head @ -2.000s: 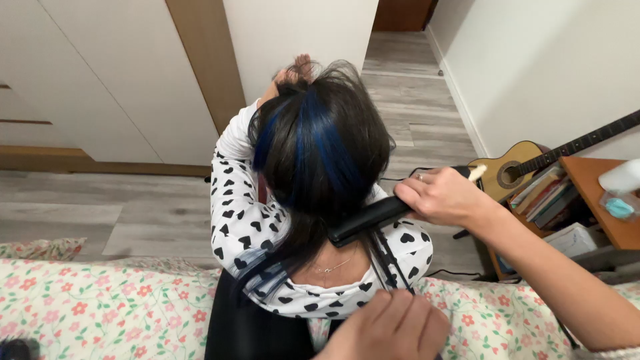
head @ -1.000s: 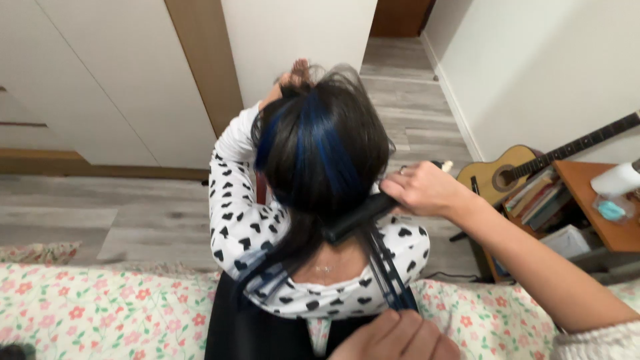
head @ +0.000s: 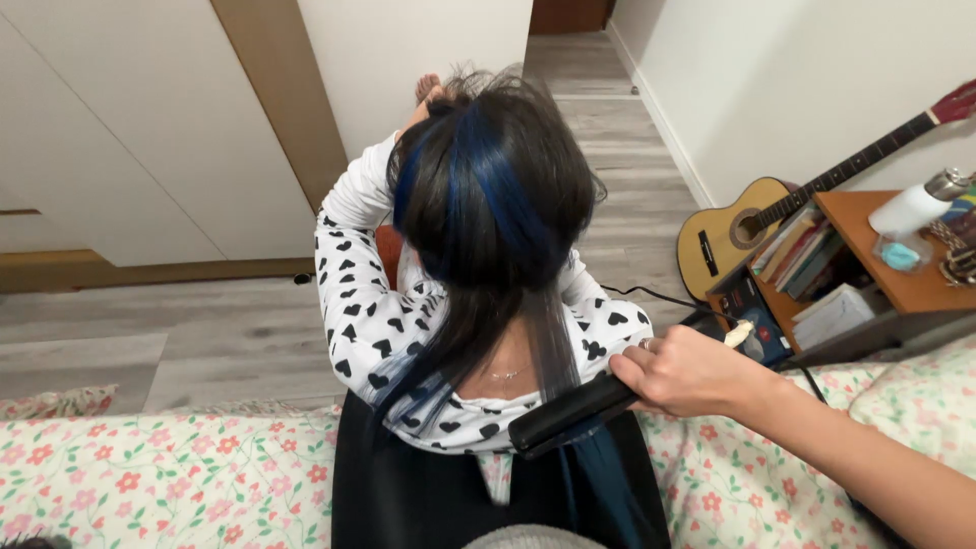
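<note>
My right hand (head: pixel 675 374) grips a black hair straightener (head: pixel 572 415) at the right of a seated person's upper back. A lock of dark hair (head: pixel 550 343) runs down into the straightener, and its blue ends (head: pixel 610 480) hang below over my black-clad leg. The person (head: pixel 480 183) faces away, with dark, blue-streaked hair and a white top with black hearts (head: pixel 351 305). Another section of hair (head: pixel 450 358) falls over the left side of the back. My left hand is out of view.
A floral bedspread (head: pixel 168 473) spans both sides of me. At the right are an acoustic guitar (head: pixel 732 229) and a wooden shelf (head: pixel 862 236) with books and a white bottle (head: pixel 911 206). A black cord (head: pixel 648 291) runs near the floor. White cabinet doors (head: pixel 130 114) stand at the left.
My right hand and the straightener have moved down from near the nape to the lower part of the hair. My left hand, earlier at the bottom of the view, has left it.
</note>
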